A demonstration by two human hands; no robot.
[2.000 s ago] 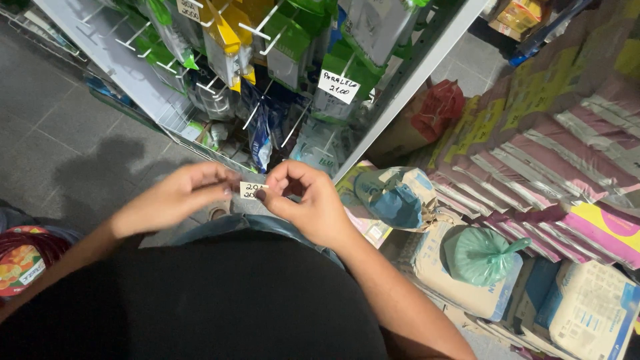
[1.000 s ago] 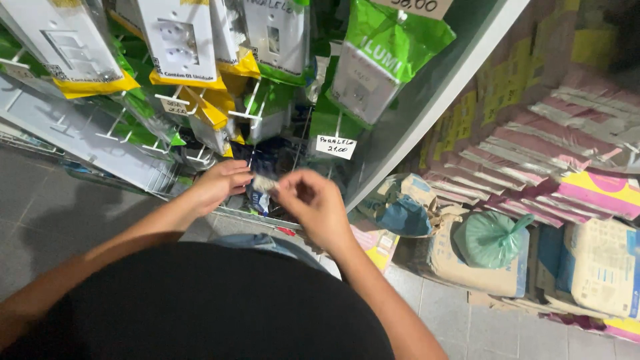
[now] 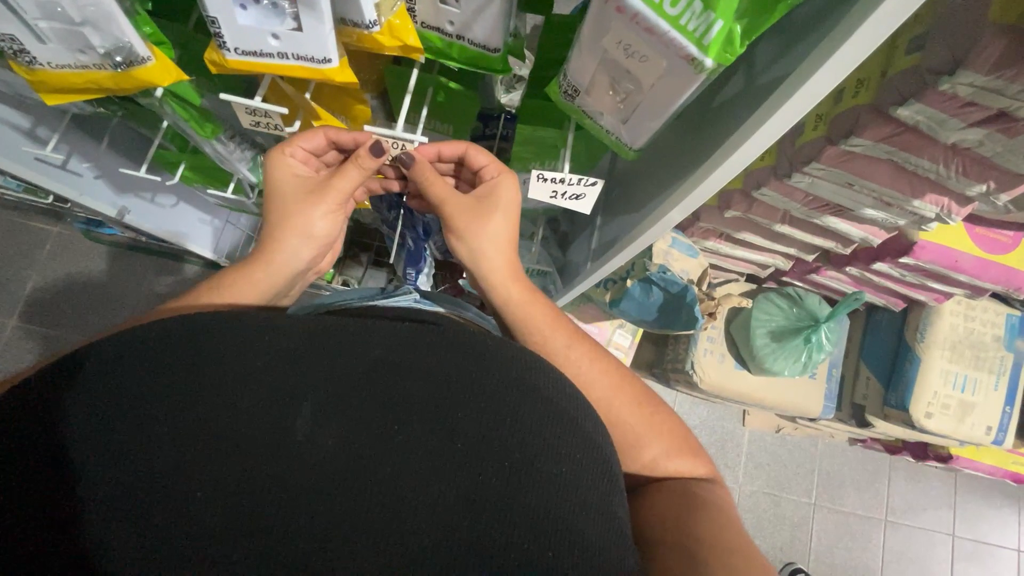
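Observation:
Between the fingertips of my left hand (image 3: 320, 192) and my right hand (image 3: 464, 200) is a small handwritten price tag (image 3: 395, 147), pinched from both sides. It lies against the end of a white display hook (image 3: 396, 134), and my fingers cover part of it. Whether it is fixed to the hook, I cannot tell. Another handwritten tag (image 3: 260, 118) hangs on a hook left of my hands, and a larger white tag (image 3: 566, 190) hangs to their right. Packaged electrical wall plates (image 3: 276, 32) in yellow and green bags hang above.
A grey shelf side panel (image 3: 744, 136) slants along the right of the hooks. Beyond it are stacked pink bags (image 3: 864, 192), paper sacks (image 3: 968, 368) and a tied green plastic bag (image 3: 788, 332). Blue packages (image 3: 412, 240) hang low behind my hands.
Both hands, with the small tag, have moved up to a hook end among the hanging packages. The view has shifted closer to the rack.

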